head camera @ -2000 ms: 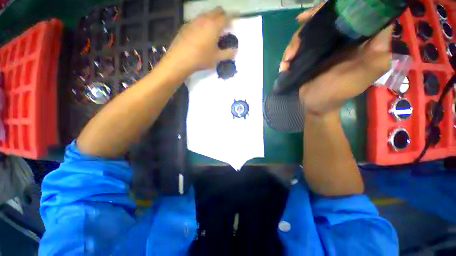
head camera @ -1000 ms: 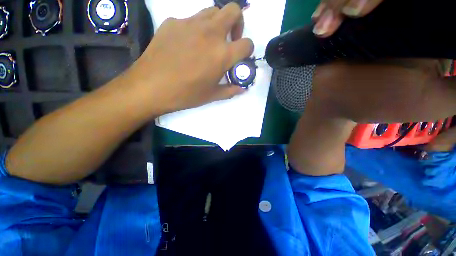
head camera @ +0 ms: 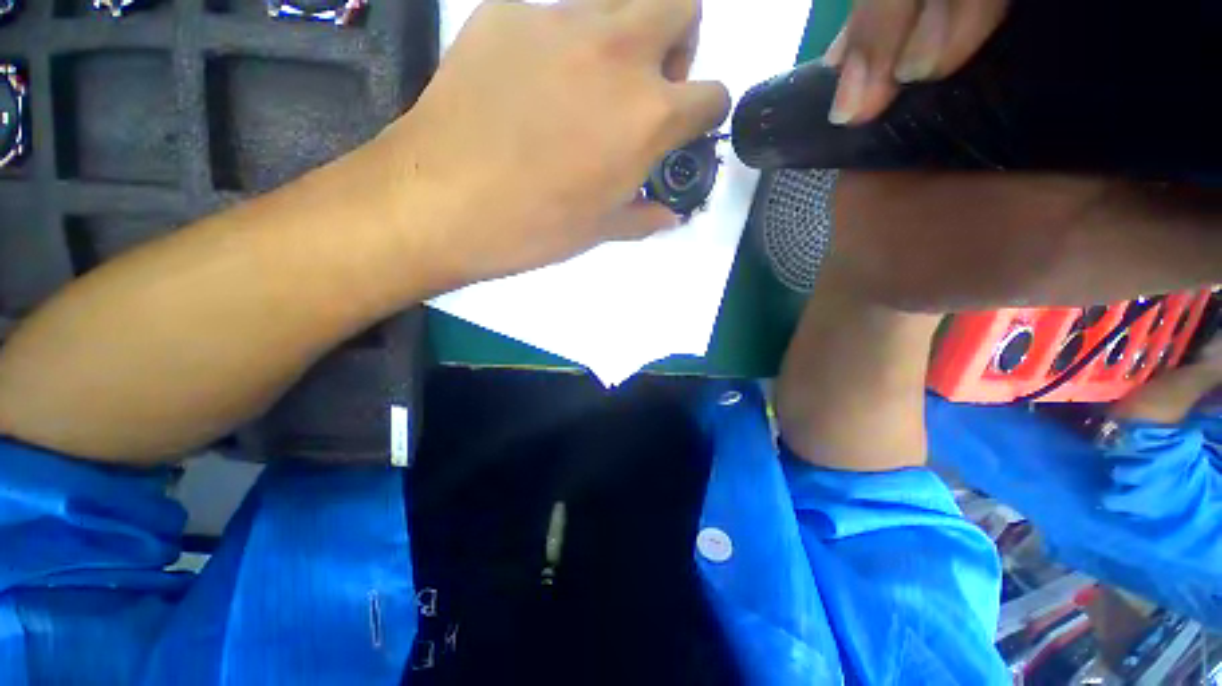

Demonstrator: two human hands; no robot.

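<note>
My left hand (head camera: pixel 563 134) grips a round dark watch body (head camera: pixel 684 174) between thumb and fingers over the white paper sheet (head camera: pixel 603 315). My right hand (head camera: pixel 898 54) holds the black electric screwdriver (head camera: pixel 938 114) from the right. Its thin bit (head camera: pixel 724 135) points left and meets, or nearly meets, the watch's upper right edge. The exact contact is too small to tell. Part of the watch's left side is hidden by my fingers. The perforated screw plate (head camera: pixel 797 228) lies right of the paper, partly covered by my right arm.
The black foam tray (head camera: pixel 188 60) at left has square pockets, with watch bodies along its top and left. A red foam tray (head camera: pixel 985 369) with watch bodies and a black cord (head camera: pixel 1079 382) is at right. Another person's blue sleeve and hand (head camera: pixel 1166 389) are beside it.
Since one second ago, the view has shifted slightly. The held watch shows a dark face where it looked bright. Two seconds ago, my left hand was at the paper's top and a watch lay loose below.
</note>
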